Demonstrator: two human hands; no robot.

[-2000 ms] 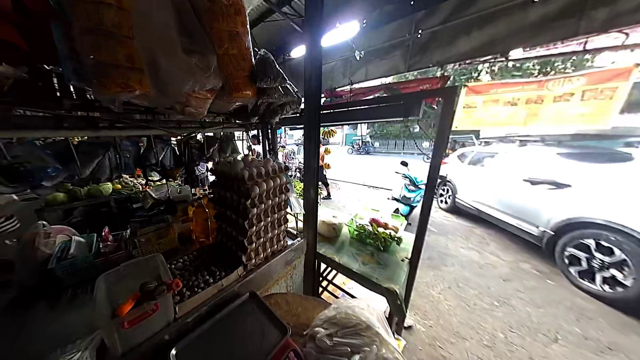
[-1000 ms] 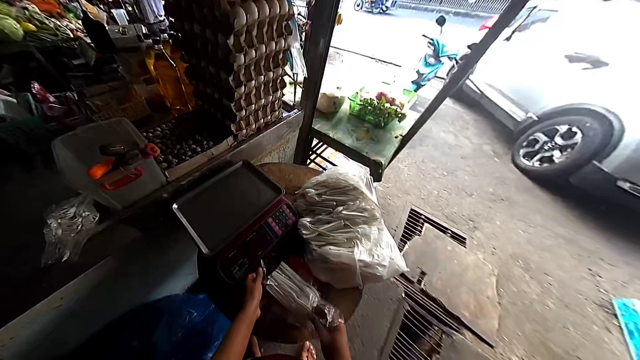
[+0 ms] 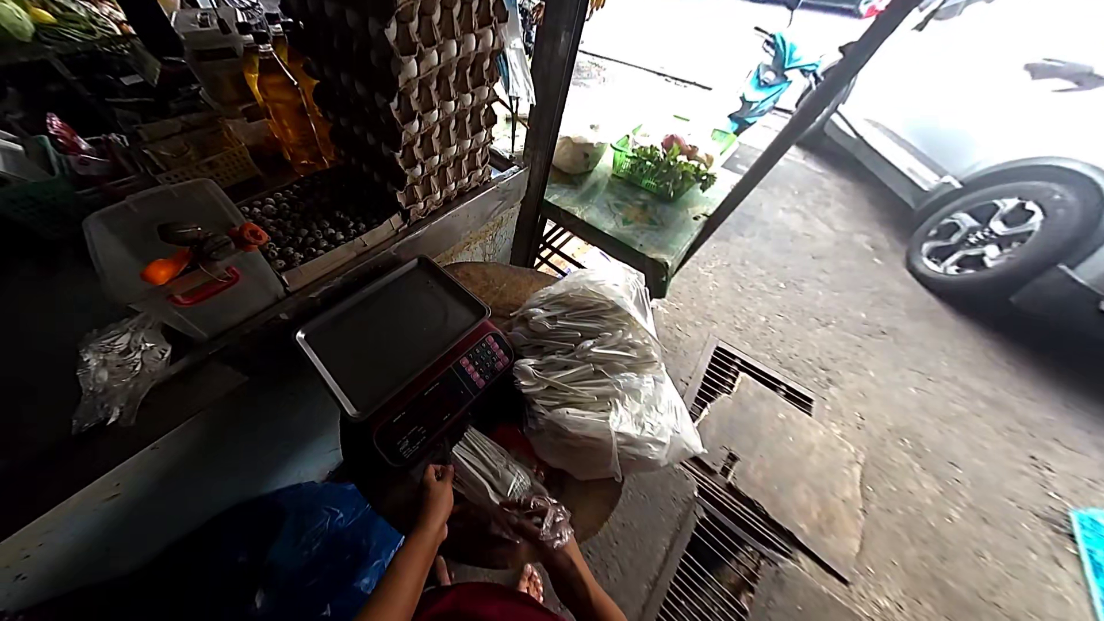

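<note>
My right hand [image 3: 536,520] is closed around the gathered end of a small clear plastic bag [image 3: 493,466] full of thin, pale stalks, perhaps bean sprouts. Beside the bag's other end, my left hand [image 3: 437,490] has its fingers curled near the front edge of a digital scale [image 3: 444,401]; whether it pinches something dark and thin is unclear. The scale's metal tray [image 3: 392,332] holds nothing. Right of the scale, a large open plastic bag [image 3: 595,371] of similar pale stalks rests on a round wooden surface [image 3: 595,509].
Stacked egg trays [image 3: 440,103], a box of small speckled eggs [image 3: 302,224] and a plastic container [image 3: 185,259] line the left counter. A green basket of vegetables [image 3: 660,168] sits on a side table [image 3: 638,224]. Blue plastic [image 3: 319,535] lies lower left, a metal grate [image 3: 716,552] lower right.
The view has tilted down since two seconds ago, bringing both hands into sight. Compared with one second ago, the hands and small bag are in nearly the same place by the scale.
</note>
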